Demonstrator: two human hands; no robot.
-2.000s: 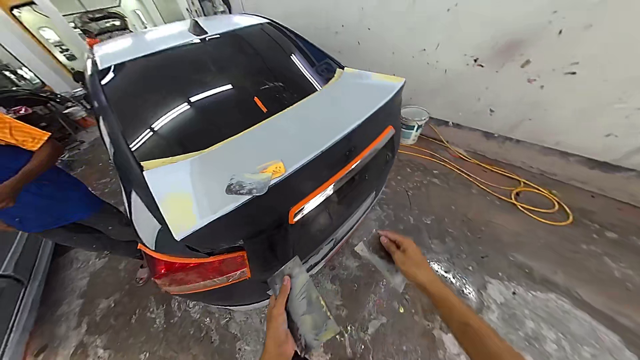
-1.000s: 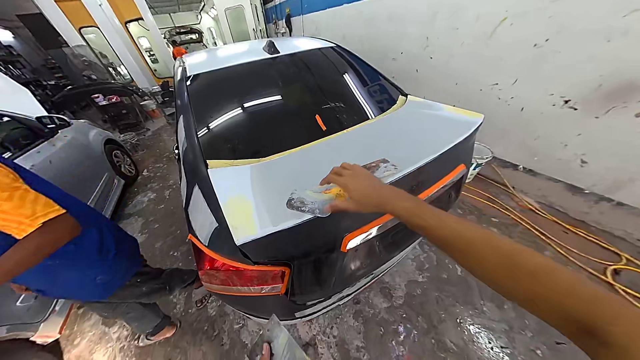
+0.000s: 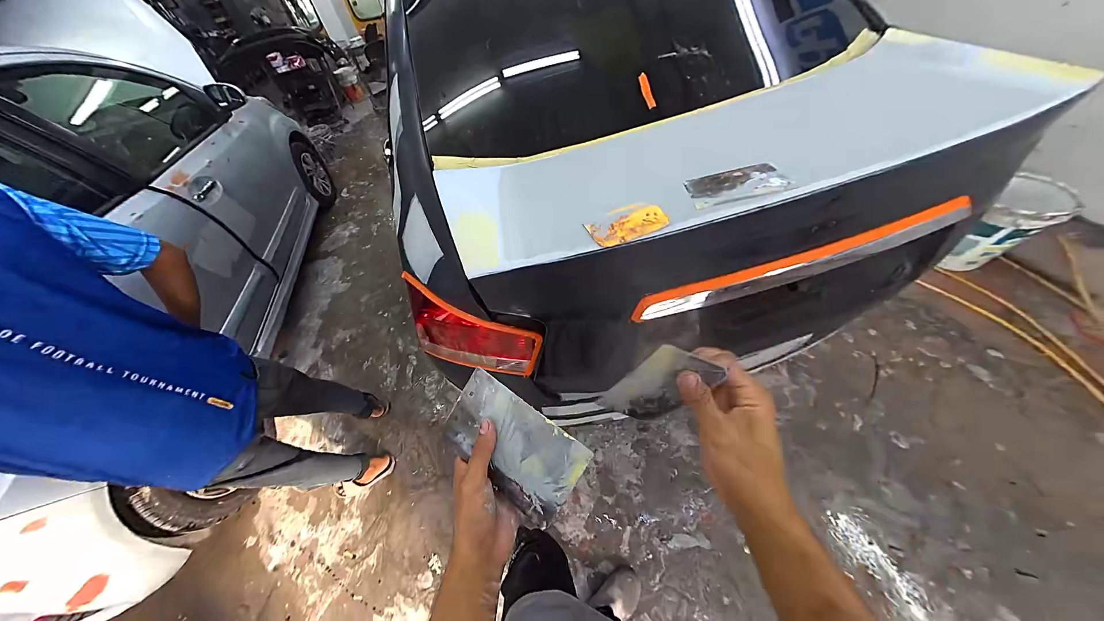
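Note:
My left hand (image 3: pixel 487 500) grips a flat rectangular plate (image 3: pixel 522 444) smeared with grey and pale yellow filler. Between the thumb and fingers of my right hand (image 3: pixel 733 414) is a thin, translucent, smeared spreader (image 3: pixel 651 379), its blade pointing left. Both hands are apart, low behind a dark car's rear bumper. On the grey trunk lid (image 3: pixel 552 198) lie an orange-stained spreader (image 3: pixel 628 226) and, to its right, a clear spreader with dark smears (image 3: pixel 735 184). Orange tape borders the red tail light (image 3: pixel 470 332) and the chrome trim strip (image 3: pixel 811 259).
A person in a blue shirt (image 3: pixel 129 362) stands close on the left, beside a silver car (image 3: pixel 233 190). A white panel with orange patches (image 3: pixel 78 552) is at lower left. At right stand a white bucket (image 3: pixel 1005 224) and yellow hoses (image 3: pixel 1026 332) on the stained floor.
One second ago my right hand was over the spreaders on the trunk lid; it is now lower, holding a spreader. The orange-stained and clear spreaders now lie apart. The view has shifted downward.

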